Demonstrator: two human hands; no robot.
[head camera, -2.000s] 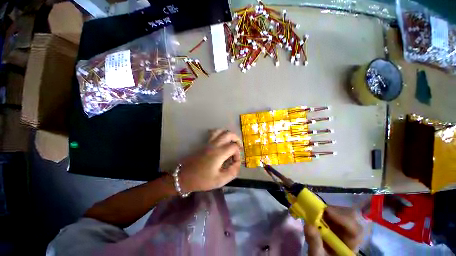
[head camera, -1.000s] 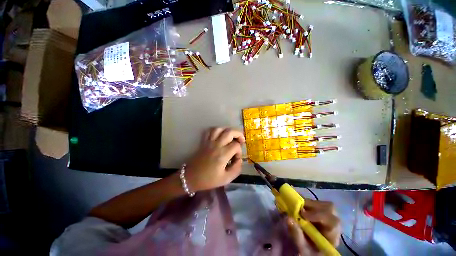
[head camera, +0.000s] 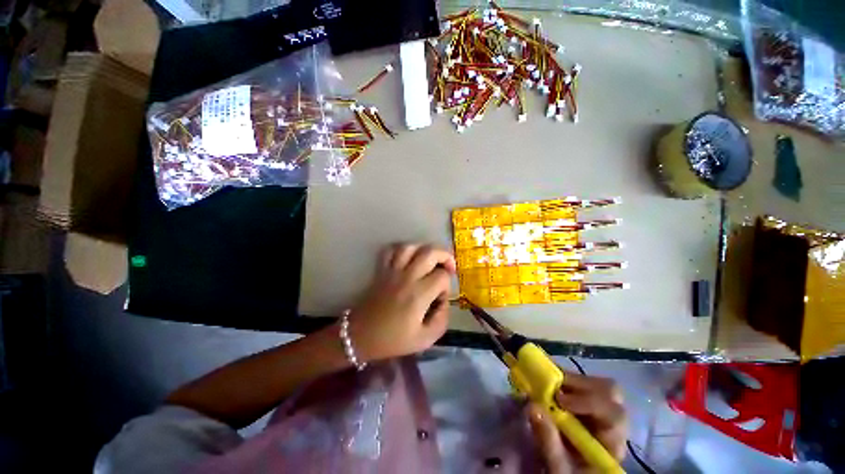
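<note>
The golden-yellow taped board panel (head camera: 519, 252) lies flat on the grey-beige mat, with several wire leads sticking out at its right side. My left hand (head camera: 406, 298) is at the panel's lower left corner, fingertips bent together on a short lead (head camera: 456, 299), mostly hidden by the fingers. My right hand (head camera: 586, 418) is closed around the yellow soldering iron (head camera: 539, 375). Its dark tip meets the panel's lower left corner, close to my left fingertips.
A pile of loose leads (head camera: 500, 69) lies at the top beside a white strip (head camera: 416, 85). An open bag of leads (head camera: 241, 134) is left, a round tin (head camera: 704, 153) right. A thick yellow block (head camera: 820, 287), small black block (head camera: 700, 298) and red stool (head camera: 741, 407) are at right.
Since the earliest frame the iron's tip has moved left to the panel's corner, and my right hand has moved left with it. My left hand stays at the panel's left edge.
</note>
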